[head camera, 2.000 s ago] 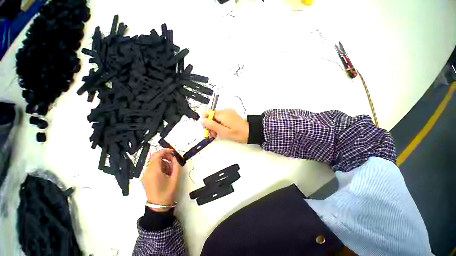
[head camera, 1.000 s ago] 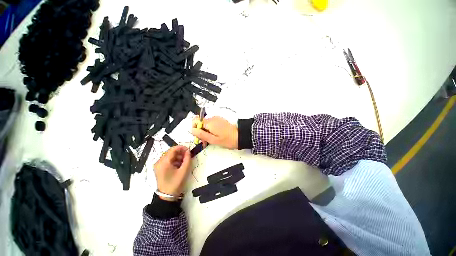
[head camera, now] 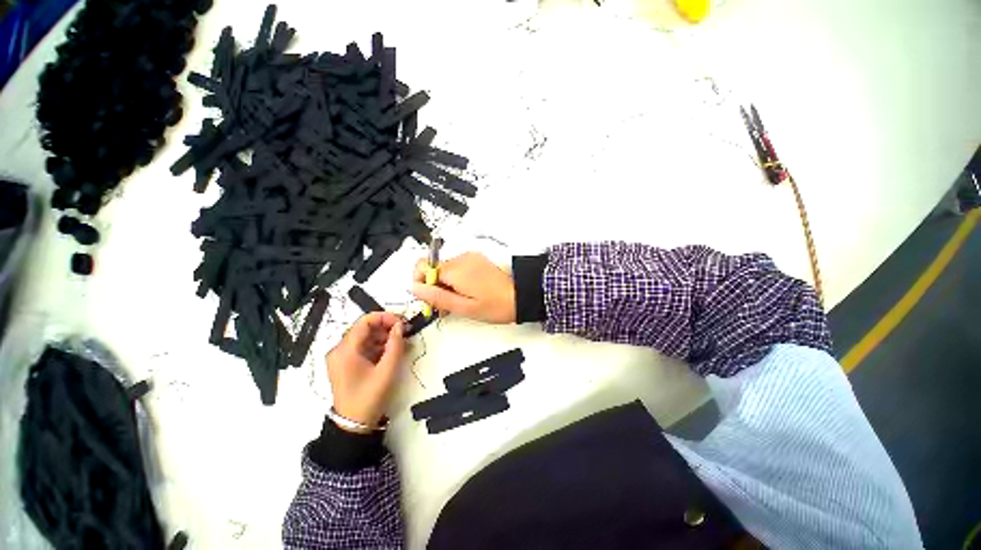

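My left hand (head camera: pixel 364 363) pinches one end of a black fabric tab (head camera: pixel 421 319) between thumb and fingers, just below the heap. My right hand (head camera: pixel 471 290) holds a slim tool with a yellow handle (head camera: pixel 432 276) and a metal end pointing up. The right fingers meet the tab's other end, and part of the tab is hidden by the hands. A large heap of black tabs (head camera: pixel 312 172) lies up and left of my hands. Several set-aside tabs (head camera: pixel 469 391), some with a small pale slot, lie side by side near my dark apron.
Red-handled snips (head camera: pixel 765 148) on a twisted cord (head camera: pixel 805 231) lie at right. Small black pieces (head camera: pixel 113 91) are piled far left. A clear bag of black pieces (head camera: pixel 81 446) lies lower left. The white table (head camera: pixel 635 140) has a curved edge.
Both hands have come closer together around the tab, which showed at greater length two seconds ago. The left hand has moved slightly right and the tool has moved left. The set-aside tabs look unchanged.
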